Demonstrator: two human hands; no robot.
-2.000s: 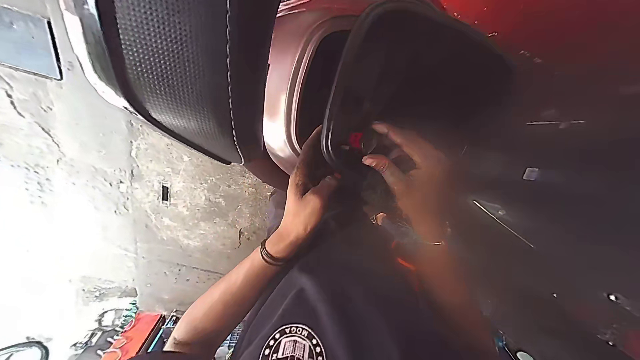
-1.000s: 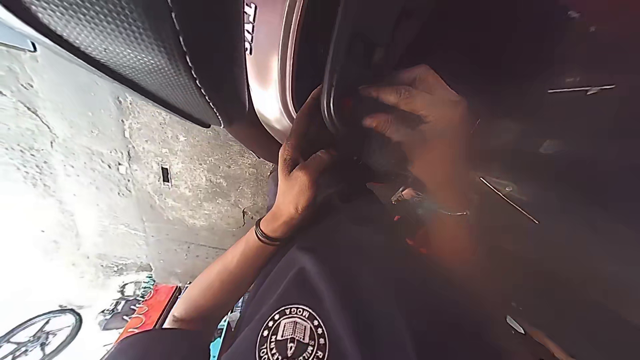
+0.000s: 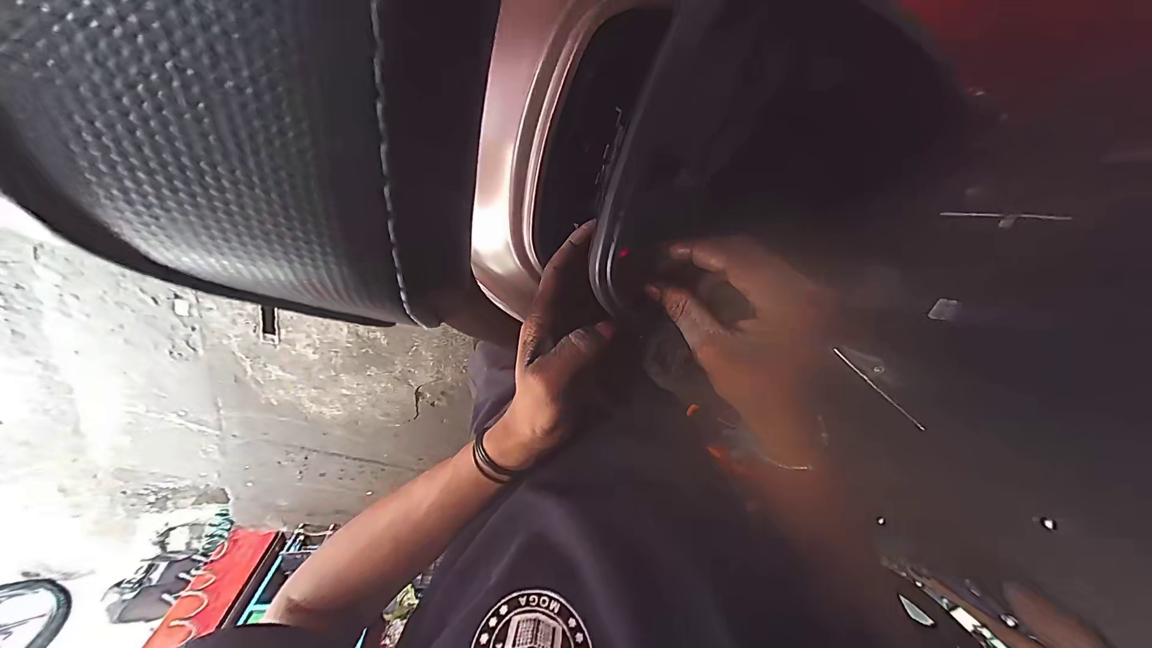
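Observation:
Below a black textured vehicle seat [image 3: 243,153] with a stitched seam lies a pinkish metallic body panel [image 3: 504,207] with a rounded opening. A dark panel with a rounded, ridged rim [image 3: 612,243] stands tilted away from that opening. My left hand [image 3: 558,351], with dark bands at the wrist, grips the lower end of this dark panel, fingers behind its rim and thumb in front. My right hand [image 3: 720,315] is at the panel's front face, thumb and forefinger bent close to a small red spot [image 3: 624,254]. Shade and haze hide whether those fingertips hold anything.
A worn concrete floor [image 3: 351,423] shows at the left. Toward the lower left are a red object [image 3: 225,576] with coiled cords and part of a wheel [image 3: 36,607]. Dark, hazy surfaces with reflections fill the right side.
The view has come nearer the seat and panel. The opening behind the dark panel shows more than one second ago. My right fingers have shifted slightly at the panel; my left hand keeps its grip.

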